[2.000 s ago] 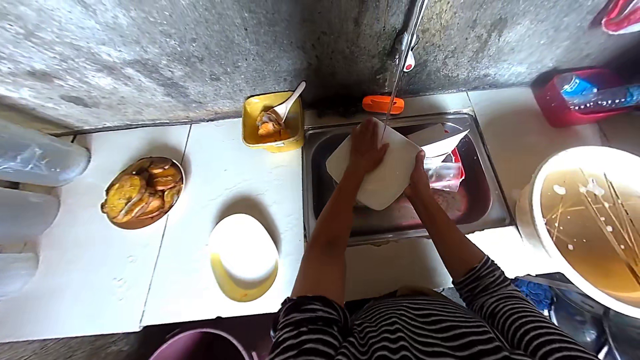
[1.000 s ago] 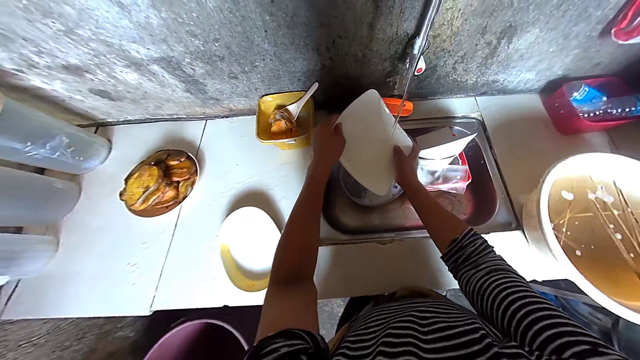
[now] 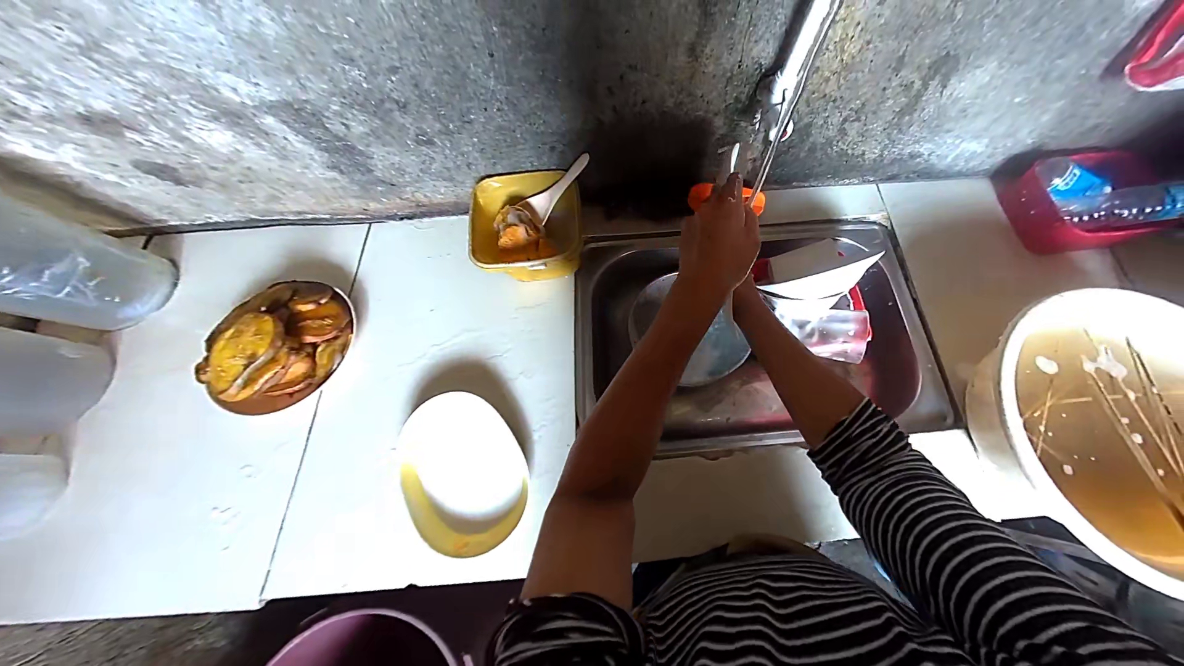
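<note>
My left hand (image 3: 721,236) is raised over the sink's back edge, under the faucet (image 3: 800,69), in front of an orange object (image 3: 757,202). A small pale item or splash shows at its fingertips; what it holds is unclear. My right hand (image 3: 744,294) is close below it and mostly hidden. Beneath the hands, the steel sink (image 3: 680,435) contains a round metal vessel (image 3: 717,356), white angular dishware (image 3: 814,273) and a clear plastic cup (image 3: 842,335). Left of the sink stands a yellow tub (image 3: 527,268) with food and a white spoon (image 3: 560,190).
A bowl of yellow-brown food pieces (image 3: 277,347) and a white-and-yellow container (image 3: 465,472) stand on the left counter. A large tub (image 3: 985,398) of brownish water with thin sticks is at right, a red basin (image 3: 1027,213) behind it. Clear containers (image 3: 83,268) line the left edge.
Both hands held a white square dish over the sink before; it is no longer seen between them. The hands are now close together nearer the faucet, and the metal vessel is more exposed.
</note>
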